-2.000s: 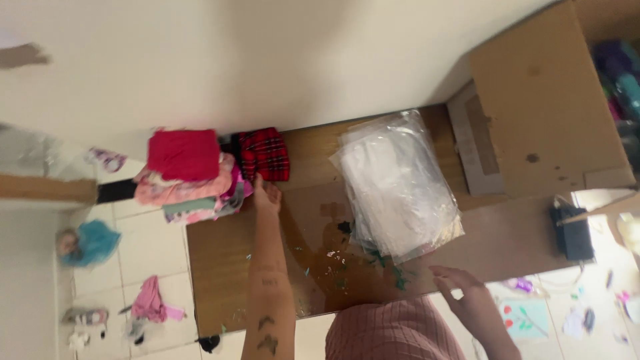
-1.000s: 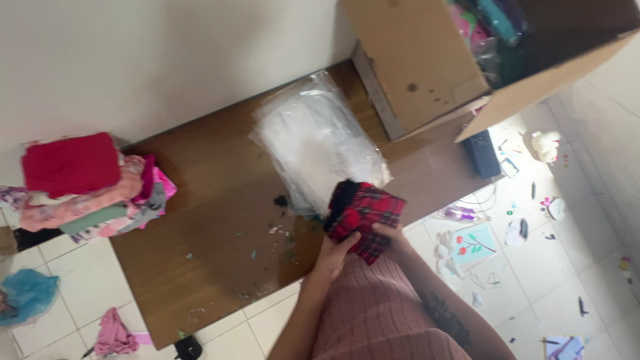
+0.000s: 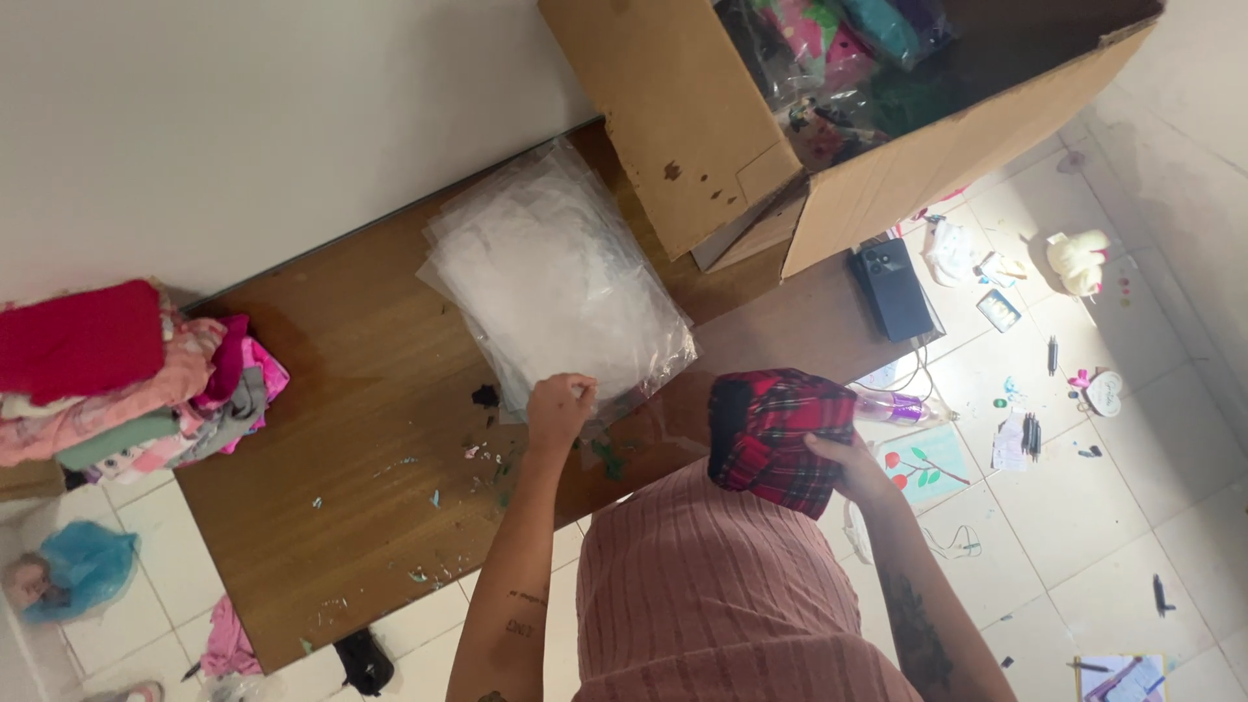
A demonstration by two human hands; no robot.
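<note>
My right hand [image 3: 846, 466] grips a folded red and black plaid garment [image 3: 780, 434] with a dark waistband, held above the table's front edge. At the near edge of a stack of clear plastic bags [image 3: 561, 283] is my left hand [image 3: 563, 408], its fingers bent; whether it pinches a bag cannot be told. The stack lies on the brown wooden table [image 3: 331, 390]. A pile of folded clothes, topped by a red cloth [image 3: 83, 341], sits at the table's left end.
An open cardboard box [image 3: 682, 127] holding bagged clothes stands at the right, near a dark phone [image 3: 892, 292]. Small scraps [image 3: 434, 497] dot the table. On the tiled floor lie a plush toy [image 3: 1077, 261], a painting [image 3: 921, 463], a blue bag [image 3: 88, 570] and pens [image 3: 1032, 436].
The plaid garment was beside the clothes pile, then in both hands over the bags. My left hand has let go of it and moved to the bags; my right hand carries it to the right.
</note>
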